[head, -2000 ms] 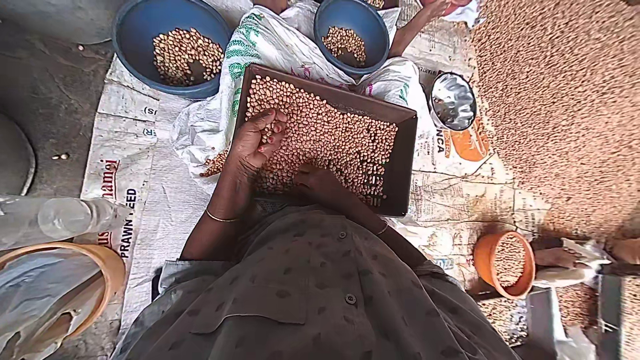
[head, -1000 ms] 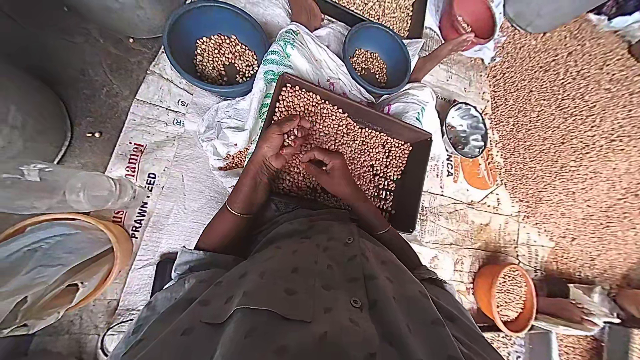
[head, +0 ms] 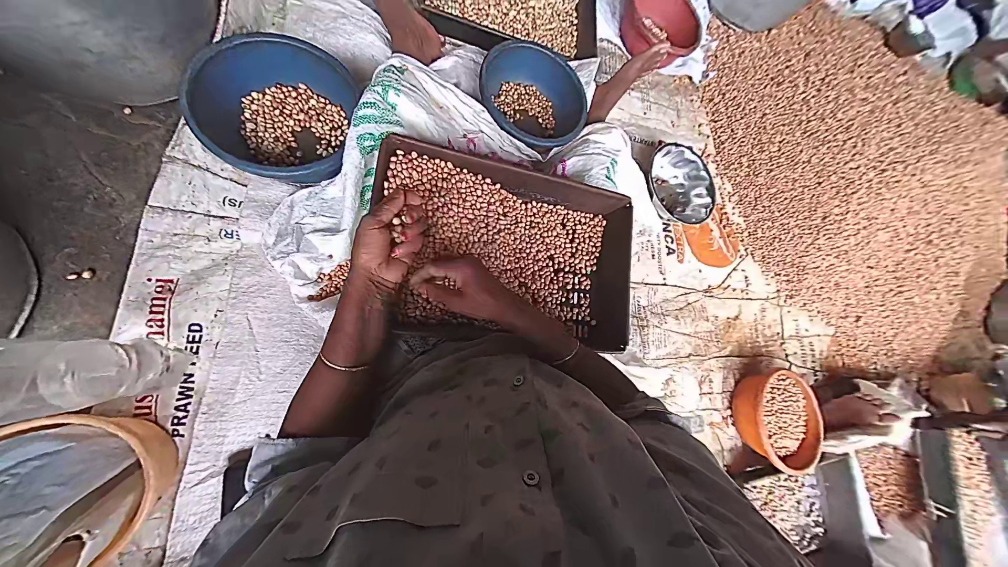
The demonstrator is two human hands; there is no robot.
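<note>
A dark rectangular tray (head: 613, 272) of peanut kernels (head: 504, 228) lies tilted in front of my body, against a white woven sack (head: 409, 102). My left hand (head: 391, 239), palm up over the tray's left side, has its fingers curled around a few kernels. Close to its right, my right hand (head: 457, 287) hovers low over the kernels, thumb and fingers bent; whether it pinches a kernel cannot be made out. Beyond the tray are a large blue basin (head: 205, 118) and a smaller blue basin (head: 492, 75), each partly filled with kernels.
Kernels cover the floor in a wide spread (head: 850, 181) at the right. A steel bowl (head: 683, 185) and an orange bowl of kernels (head: 744, 413) stand nearer. Another person's hand (head: 650, 59) touches a red bowl (head: 685, 27). A plastic bottle (head: 87, 374) and round tub (head: 157, 457) are at left.
My right hand, low over the tray two seconds ago, rose to my left fingers one second ago and is now a little lower and apart from them.
</note>
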